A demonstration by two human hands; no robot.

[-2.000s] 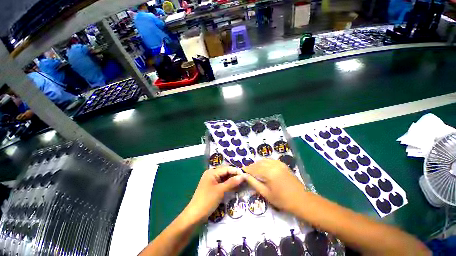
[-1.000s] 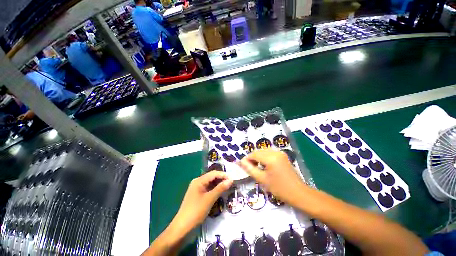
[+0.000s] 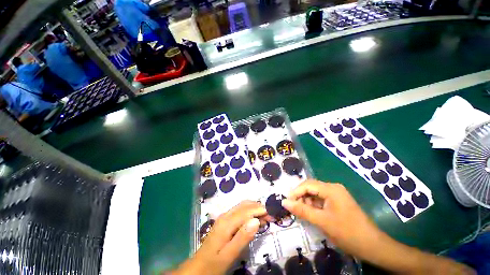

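Observation:
A clear blister tray (image 3: 196, 207) lies in front of me, with round modules in its pockets; some show orange-gold and others are black. A strip of black adhesive stickers (image 3: 223, 153) lies over the tray's upper left. My right hand (image 3: 330, 212) pinches a round black sticker (image 3: 276, 205) at its right edge, above the middle of the tray. My left hand (image 3: 232, 232) is beside it, index fingertip close to the disc's left edge, thumb apart. Whether that fingertip touches the disc is unclear. The fingers partly hide the modules below.
More sticker strips (image 3: 379, 166) lie fanned on the green mat at right. White crumpled paper (image 3: 455, 122) and a small white fan (image 3: 475, 164) are at the right edge. Stacked clear trays (image 3: 53, 215) stand at far left. A green conveyor (image 3: 301, 80) runs behind; people in blue are beyond.
A black disc now shows in my right fingers, which have moved down the tray. The sticker strip now lies straighter on the tray, away from my hands. The camera view has shifted.

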